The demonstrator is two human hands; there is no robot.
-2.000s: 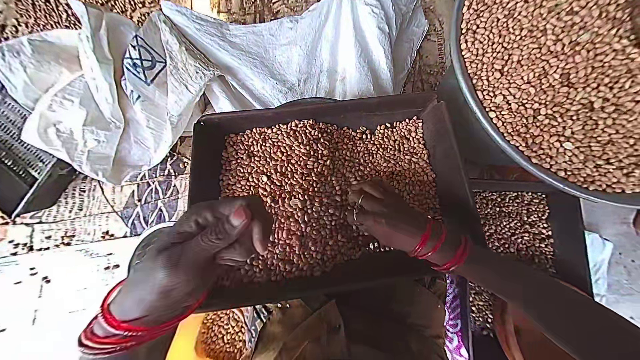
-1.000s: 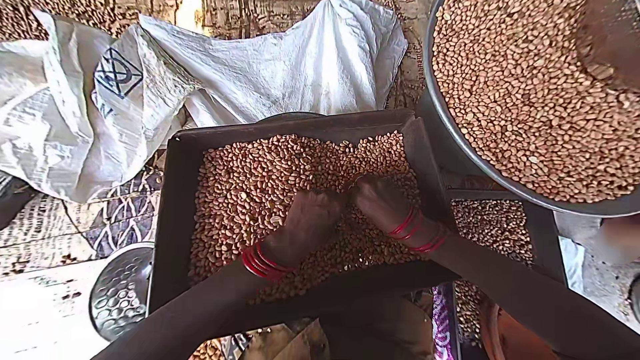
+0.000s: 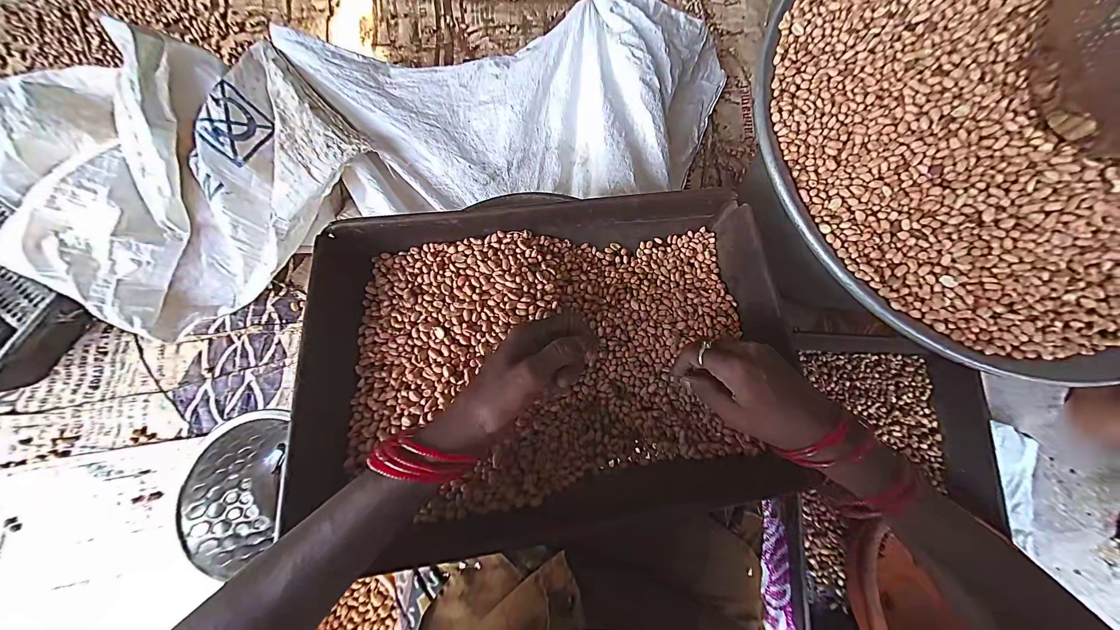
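A dark rectangular tray (image 3: 542, 214) holds a layer of reddish-brown shelled peanuts (image 3: 446, 297). My left hand (image 3: 538, 363) is over the middle of the peanuts, its fingers curled; whether anything is between them cannot be told. Red bangles circle both wrists. On the right side of the tray, my right hand (image 3: 744, 381), with a ring on one finger, is low over the nuts with thumb and fingers bent together. Its fingertips are partly hidden, so its hold is unclear.
A large round metal basin (image 3: 862, 284) of peanuts stands at the upper right, with a blurred brownish object over it. Below it lies a second dark tray (image 3: 962, 437) of nuts. White woven sacks (image 3: 560, 105) lie behind. A dimpled round metal piece (image 3: 232, 499) sits left.
My hands were close together at the middle of the tray one second ago and are now apart. The right hand has moved right. The dimpled metal piece was not visible two seconds ago.
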